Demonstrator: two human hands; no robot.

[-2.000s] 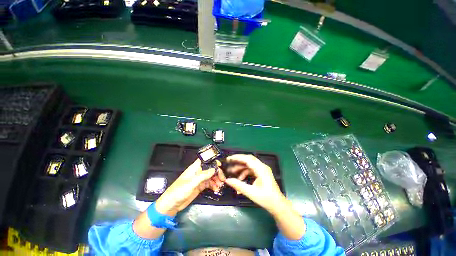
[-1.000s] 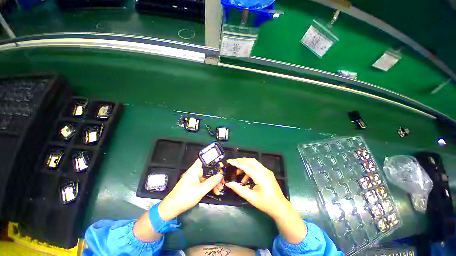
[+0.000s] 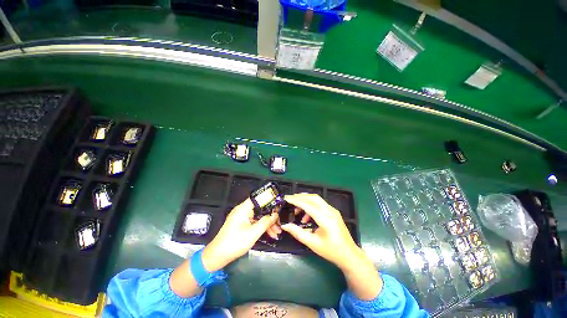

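Observation:
My left hand (image 3: 241, 228), with a light blue wrist band, holds a black squarish electronic unit (image 3: 266, 196) with a pale, yellowish face, above the black compartment tray (image 3: 210, 186). My right hand (image 3: 318, 225) is close beside it, fingers bent around something dark near the unit's lower right side. The dark thing is mostly hidden and too blurred to name. The fingertips of both hands nearly meet. One white-faced unit (image 3: 197, 222) lies in the tray's front left pocket.
Two units (image 3: 278, 164) with short tails lie behind the tray. A loaded black tray (image 3: 127, 177) is at left, above a yellow tray (image 3: 56, 304). At right are a clear blister tray (image 3: 410, 233), a clear plastic bag (image 3: 507, 217) and small dark parts (image 3: 457, 153). A metal rail (image 3: 373, 104) runs behind.
My left hand has tilted the unit, so its face now shows yellowish instead of white. Both hands stay close together over the tray. The camera view has shifted slightly.

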